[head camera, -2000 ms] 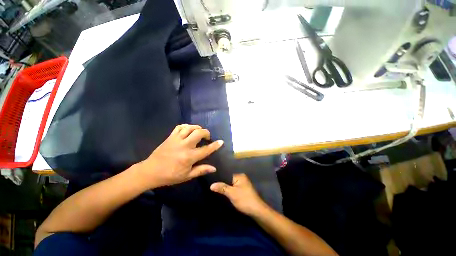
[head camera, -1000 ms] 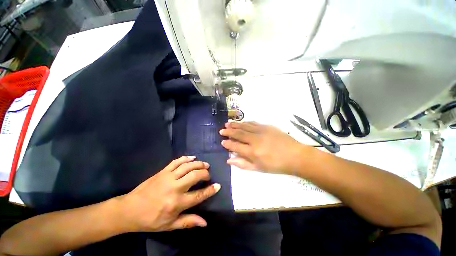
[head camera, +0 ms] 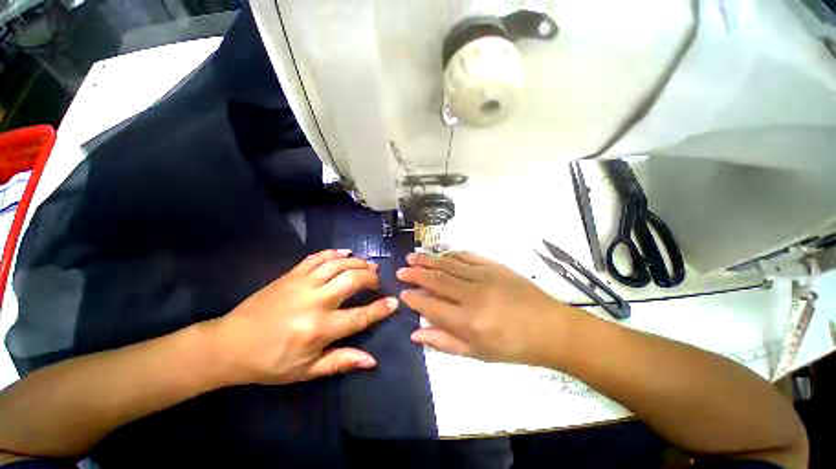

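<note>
A dark navy cloth covers the left of the white table and runs up under the presser foot of the white sewing machine. My left hand lies flat on the cloth, fingers apart, just below the foot. My right hand rests at the cloth's right edge, its fingertips on the cloth and its palm over the table. Neither hand grips anything. The needle tip is too small to make out. Fingers of both hands are close together but apart.
Thread snips, black shears and a thin dark strip lie right of the foot. A red basket stands at left. A whitish tape measure hangs at right. The table's front edge is below my right forearm.
My right hand has come up from the cloth below the table edge to the cloth's right edge by the foot. My left hand has moved closer to the foot. The view has shifted nearer the machine.
</note>
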